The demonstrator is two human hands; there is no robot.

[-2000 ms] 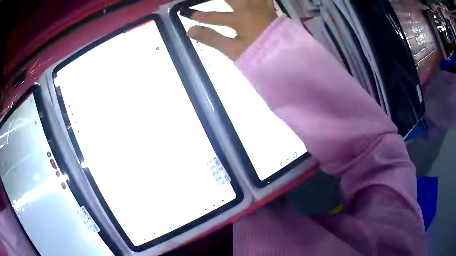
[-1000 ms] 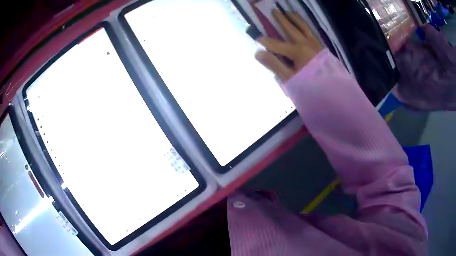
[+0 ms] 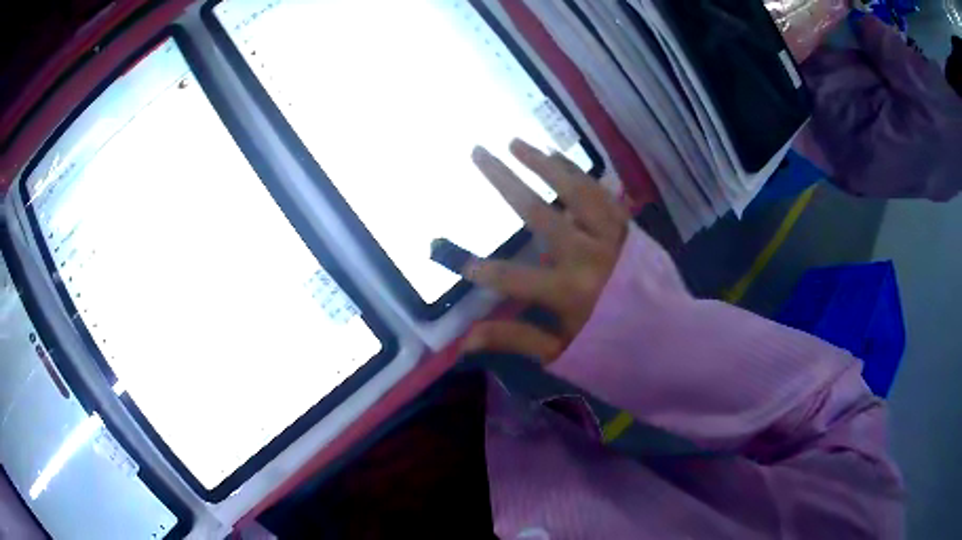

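Note:
Two tablets with glaring white screens lie side by side, the middle one (image 3: pixel 200 274) and the right one (image 3: pixel 369 116), both with black borders and pale grey margins. A third, greyer tablet (image 3: pixel 63 411) is cut off at the left edge. My right hand (image 3: pixel 559 243) is over the lower right corner of the right tablet, fingers spread and nothing held. One fingertip wears a small black cover. Whether the fingers touch the screen, I cannot tell. My left hand is not in view.
A stack of thin grey-white layers (image 3: pixel 675 137) with a black slab (image 3: pixel 738 74) outermost stands at the upper right. A red bench edge (image 3: pixel 348 432) runs below the tablets. A blue bin (image 3: pixel 854 316), a yellow floor line (image 3: pixel 770 248) and another person's sleeve (image 3: pixel 876 116) are at right.
My right hand has moved from the right tablet's upper part, across its right side, to its lower right corner. The view has shifted right, showing more of the stack's layers.

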